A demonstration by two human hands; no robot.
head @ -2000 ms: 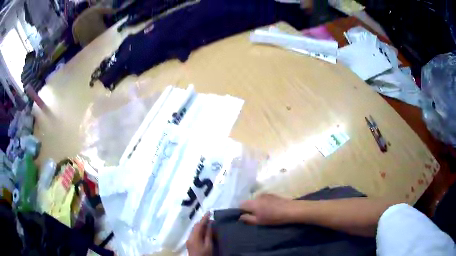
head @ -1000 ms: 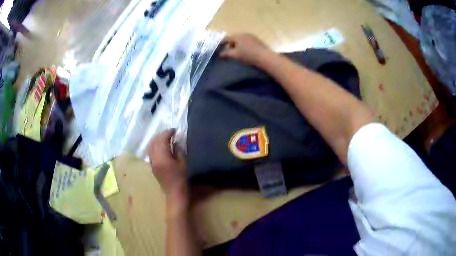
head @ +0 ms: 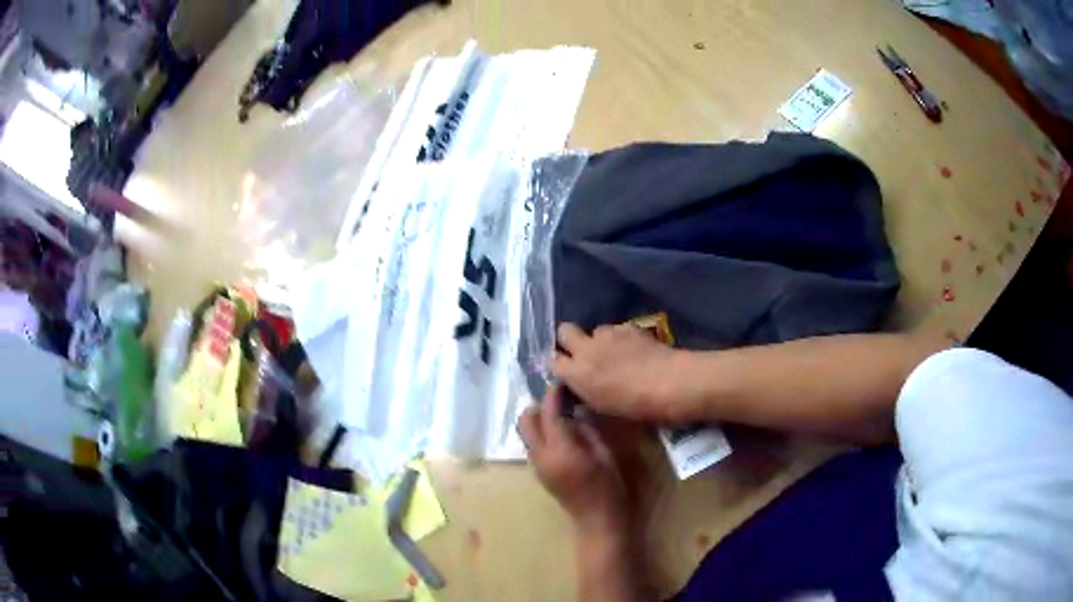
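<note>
The folded dark grey garment lies on the table in front of me, its left edge just inside the mouth of a clear poly bag with black lettering. My right hand presses on the garment's near left corner at the bag's mouth and partly covers the yellow-edged badge. My left hand pinches the bag's edge at the same corner; its fingertips are partly hidden. A white hang tag sticks out below my right wrist.
A white-green card and thread snips lie beyond the garment. More printed bags lie to the left. Yellow paper slips and a black thing are at the near left. Navy garments lie at the far left.
The garment's left edge now shows under the clear bag film. My right hand has come from the far corner to the near one, beside my left hand, covering most of the badge.
</note>
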